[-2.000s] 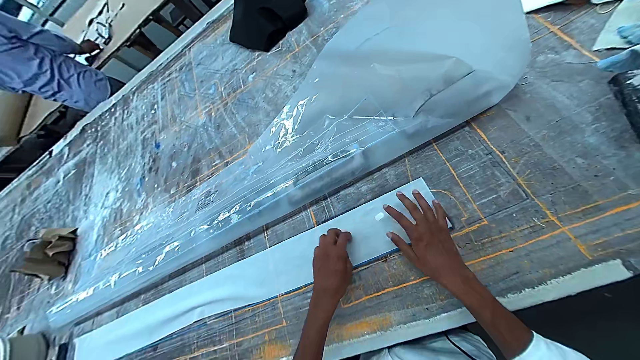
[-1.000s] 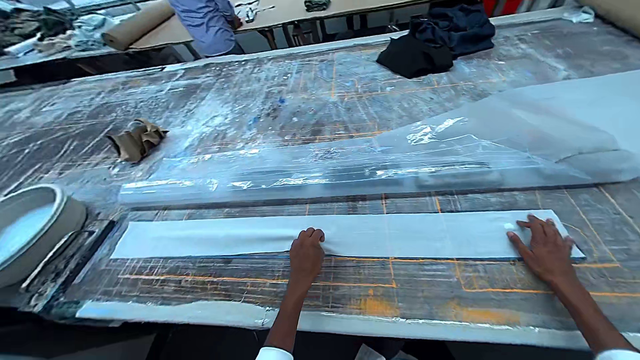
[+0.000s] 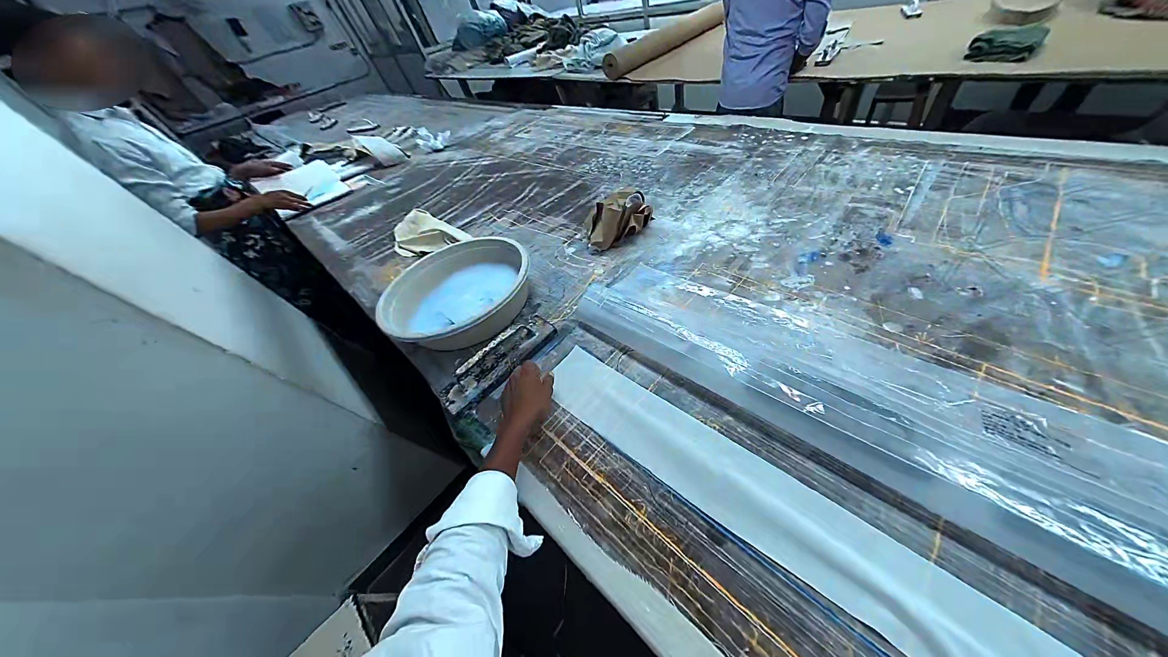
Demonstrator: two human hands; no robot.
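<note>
My left hand [image 3: 527, 398] is at the near left end of a long strip of white fabric [image 3: 721, 465], its fingers bent at the strip's corner; whether they pinch the cloth cannot be told. Just beyond the fingers lies a dark, paint-crusted squeegee-like tool [image 3: 500, 363], close beside a round pale basin [image 3: 522, 297] with whitish liquid in it. The strip runs away toward the lower right, along a folded clear plastic sheet [image 3: 821, 401]. My right hand is out of view.
The long stained table [image 3: 776, 192] bears orange lines, a crumpled brown cloth [image 3: 619, 219] and a cream cloth [image 3: 427, 233]. A pale wall or pillar [image 3: 182, 438] stands at left. One person [image 3: 146, 164] handles papers at the table's left side; another [image 3: 762, 55] stands at a back table.
The view has swung far left. My left hand has moved from the middle of the strip to its left end. My right hand, earlier flat on the strip's right end, has left the view.
</note>
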